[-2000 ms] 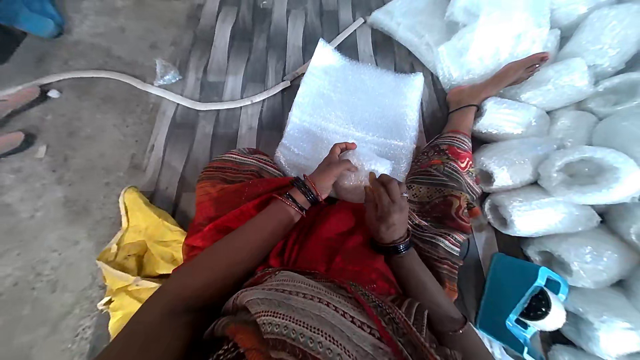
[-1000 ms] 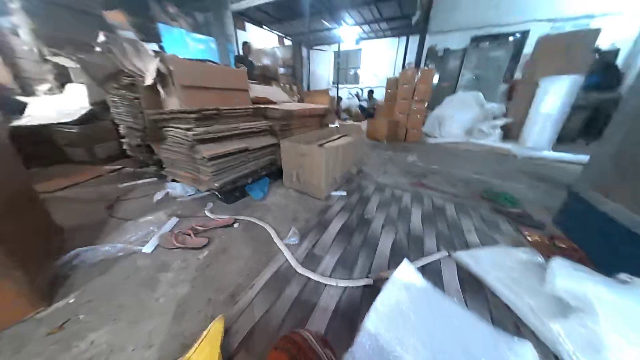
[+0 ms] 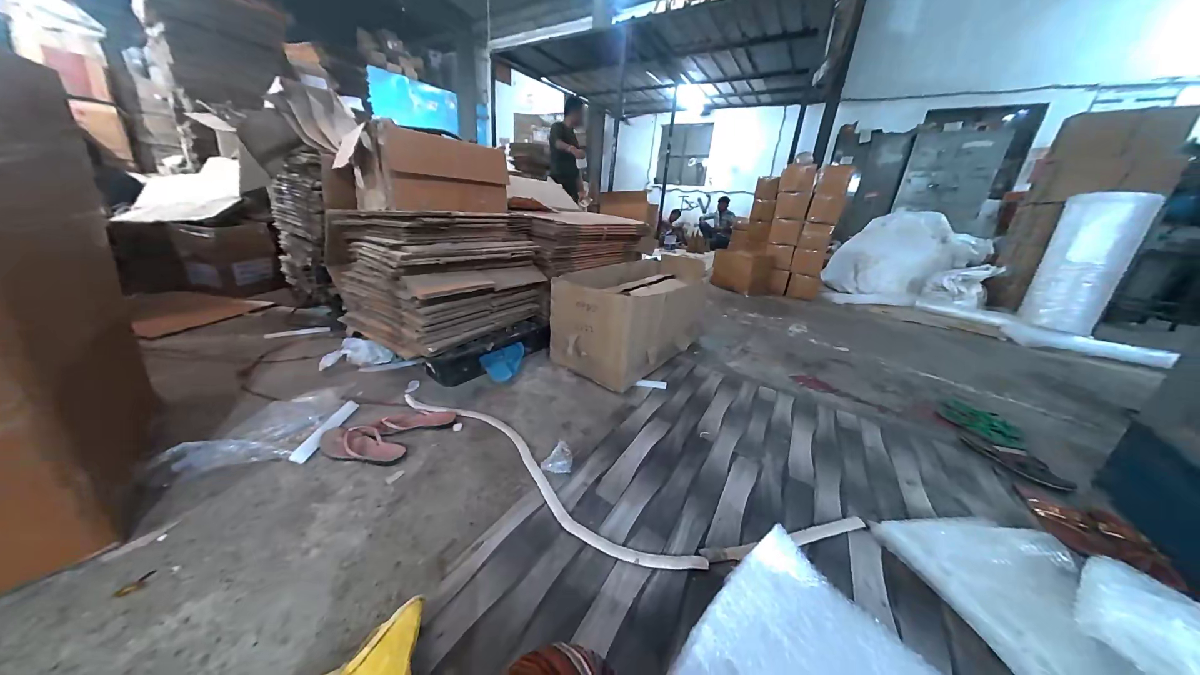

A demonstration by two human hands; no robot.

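Observation:
Neither of my hands is in view now; what they hold is hidden below the frame. At the bottom edge, the upper part of a bubble wrap sheet (image 3: 797,619) rises over the grey striped mat (image 3: 731,487). My knee in patterned cloth (image 3: 560,660) shows just left of it. A corner of a yellow sack (image 3: 389,642) stands farther left. More bubble wrap pieces (image 3: 984,572) lie at the lower right. A pale flexible strip (image 3: 544,487) curves from the concrete floor onto the mat.
An open cardboard box (image 3: 609,328) stands beyond the mat, beside stacked flattened cartons (image 3: 441,281). Pink flip-flops (image 3: 366,444) lie left. Taped cartons (image 3: 787,225) and a bubble wrap roll (image 3: 1087,262) stand farther back. One person (image 3: 566,150) stands there and others sit. A brown carton (image 3: 56,328) borders the left.
The view has swung up from my lap to the room, and my hands, earlier at a small wrapped thing on the bubble wrap sheet, have left the frame.

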